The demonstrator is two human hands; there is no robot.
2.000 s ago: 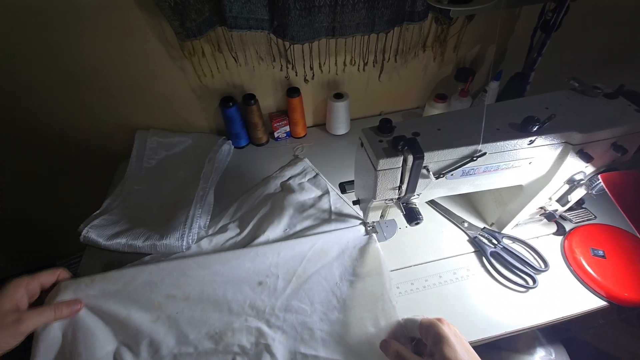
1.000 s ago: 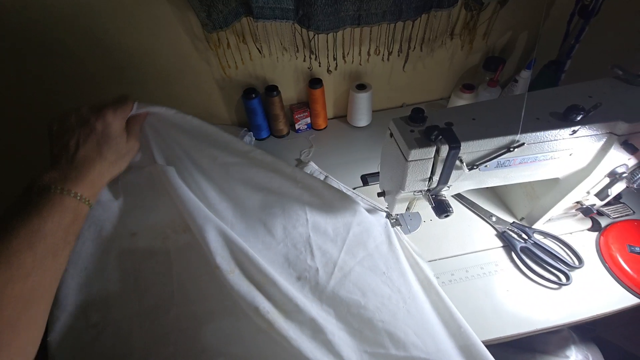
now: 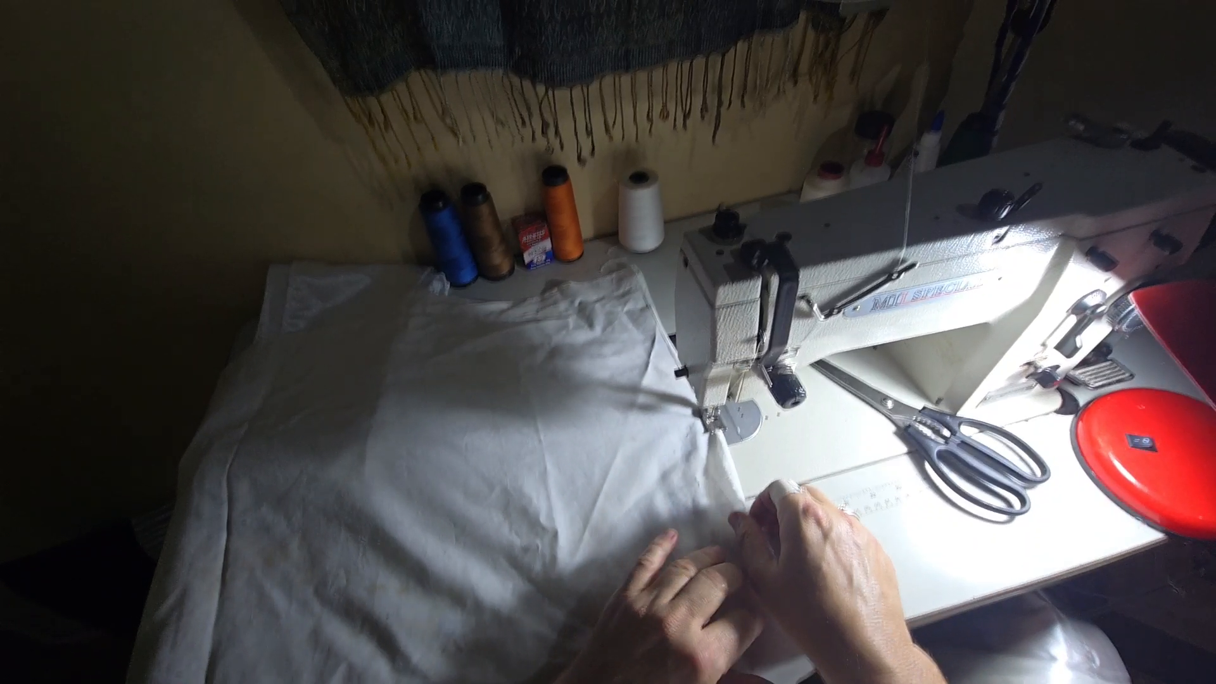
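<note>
White fabric [image 3: 456, 427] lies spread over the left part of the sewing table, its right edge running under the presser foot [image 3: 712, 418] of a white sewing machine [image 3: 874, 256]. My right hand [image 3: 817, 570] pinches that edge between thumb and fingers, a little in front of the foot. Close beside it, my left hand [image 3: 679, 608] rests on the cloth with the index finger stretched out and the other fingers bent; whether it grips any cloth is unclear. The needle is too small to make out.
Black-handled scissors [image 3: 969, 456] and a printed ruler scale [image 3: 874, 499] are right of my hands, near a round red lid-like object [image 3: 1149, 461]. Blue [image 3: 446, 237], brown [image 3: 487, 233], orange [image 3: 562, 214] and white [image 3: 641, 214] thread spools stand by the wall, under a fringed cloth [image 3: 551, 38].
My left hand, which held the fabric up at the left one second ago, is now beside my right hand. The raised fabric has come down flat and covers the folded striped cloth seen at first.
</note>
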